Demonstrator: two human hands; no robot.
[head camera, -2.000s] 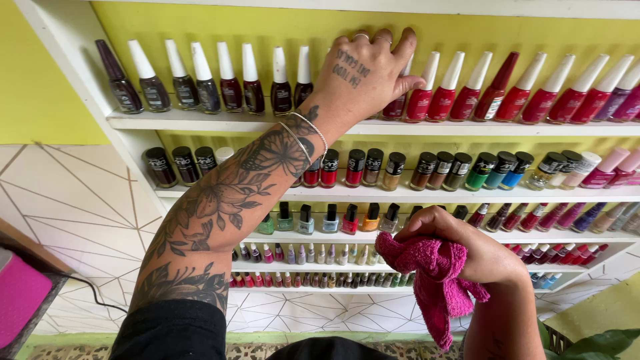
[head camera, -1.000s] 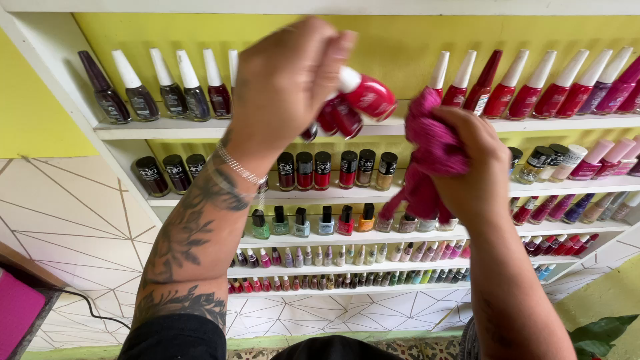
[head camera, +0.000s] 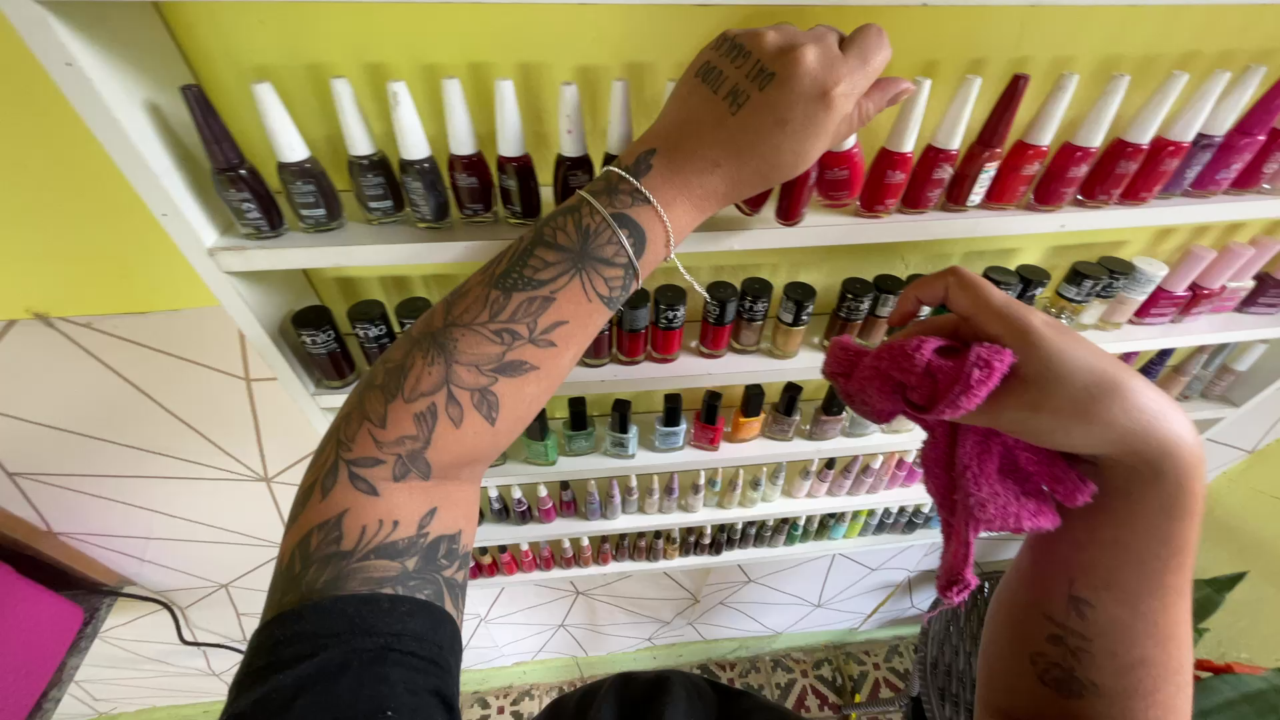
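My left hand (head camera: 775, 110) reaches over the top shelf (head camera: 700, 236), its fingers around red nail polish bottles whose caps it mostly hides. Beneath it, a red nail polish bottle (head camera: 795, 195) tilts at the shelf, with another red one (head camera: 840, 175) beside it. My right hand (head camera: 1010, 360) grips a crumpled magenta cloth (head camera: 960, 400) in front of the second shelf, and the cloth's end hangs down. Dark polish bottles with white caps (head camera: 470, 170) line the top shelf to the left; red ones (head camera: 1035, 165) stand to the right.
Lower white shelves (head camera: 600, 466) carry rows of smaller polish bottles. A black-capped row (head camera: 668, 325) stands on the second shelf, just below my left wrist. At the lower left are a magenta surface (head camera: 35, 620) and a black cable (head camera: 180, 625); green leaves (head camera: 1235, 690) show at the lower right.
One second ago my left hand held several red bottles raised in front of the shelf; now it is back at the top shelf with them. My right hand has moved down and right with the cloth.
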